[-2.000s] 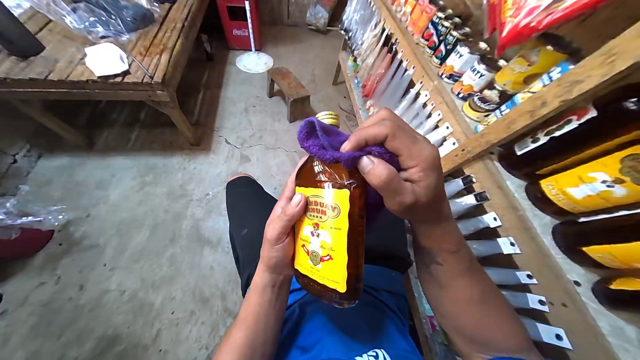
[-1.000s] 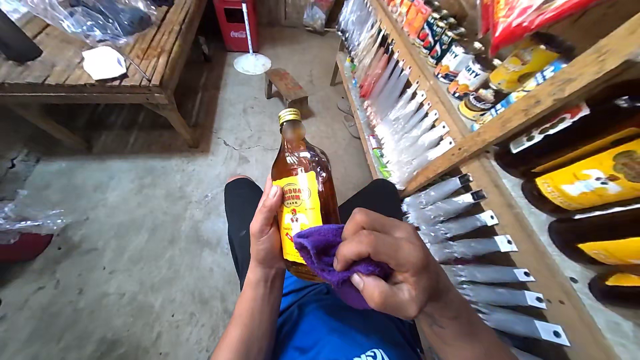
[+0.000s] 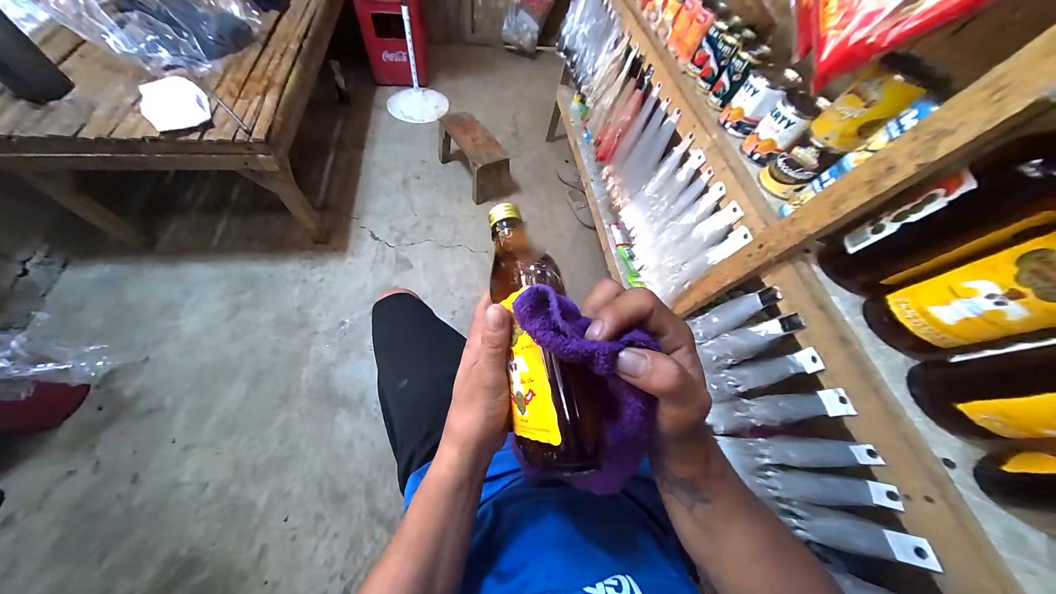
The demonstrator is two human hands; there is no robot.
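My left hand (image 3: 483,375) grips the left side of a brown glass liquor bottle (image 3: 528,268) with a yellow label and a yellow cap. The bottle stands tilted over my lap, cap end away from me. In my right hand (image 3: 656,363) a purple cloth (image 3: 553,326) is pinched between thumb and fingers. The cloth lies against the bottle's right side and over part of its label, and hangs down behind its base.
Wooden shelves (image 3: 899,157) at the right hold cans, jars and large brown bottles (image 3: 973,297), with plastic sachets (image 3: 833,454) hanging below. A slatted wooden table (image 3: 239,107) is at upper left, a small wooden stool (image 3: 477,147) and red crate (image 3: 394,49) ahead.
The cloth in my right hand was at the bottle's neck, then low on its front; now it is higher, on the right side. The bottle has turned, so its label faces more to the left.
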